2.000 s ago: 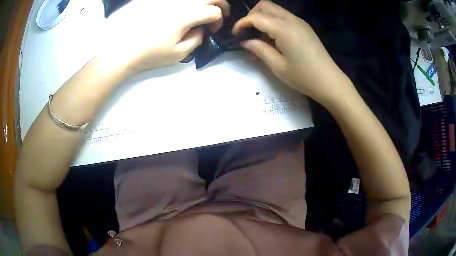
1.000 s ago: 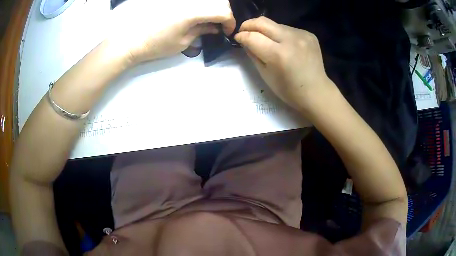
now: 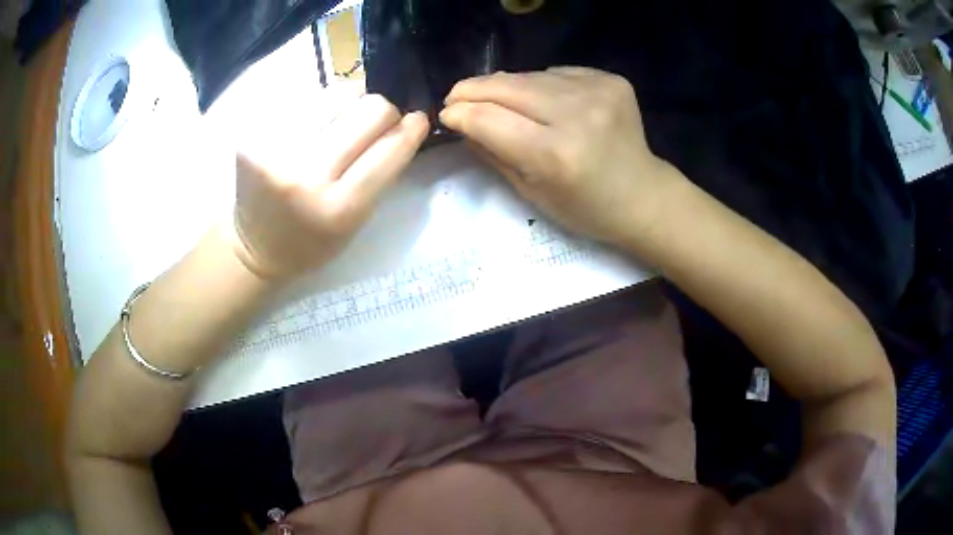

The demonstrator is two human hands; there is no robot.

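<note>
My left hand (image 3: 324, 183) and my right hand (image 3: 559, 131) are close together near the top middle of the view. Their fingertips pinch the near edge of a glossy black strip (image 3: 402, 68), with a small gap between the hands. The strip runs away from me and merges with the large matte black cloth (image 3: 773, 136), which spreads to the right and hangs over the table's edge. A small white label (image 3: 758, 384) shows on black cloth at lower right. Glare washes out part of my left hand.
A black piece (image 3: 230, 42) lies at upper left. A round white dish (image 3: 101, 102) stands at far left. A tan plate (image 3: 345, 47) shows beside the strip. The white table (image 3: 418, 282) has ruler marks. A blue mesh basket (image 3: 922, 413) is at right. A brass-coloured round part (image 3: 520, 4) is at the top.
The view has shifted. More of the black strip, the upper-left black piece and the tan plate now show. My hands now pinch the strip's near edge, with the fingertips side by side.
</note>
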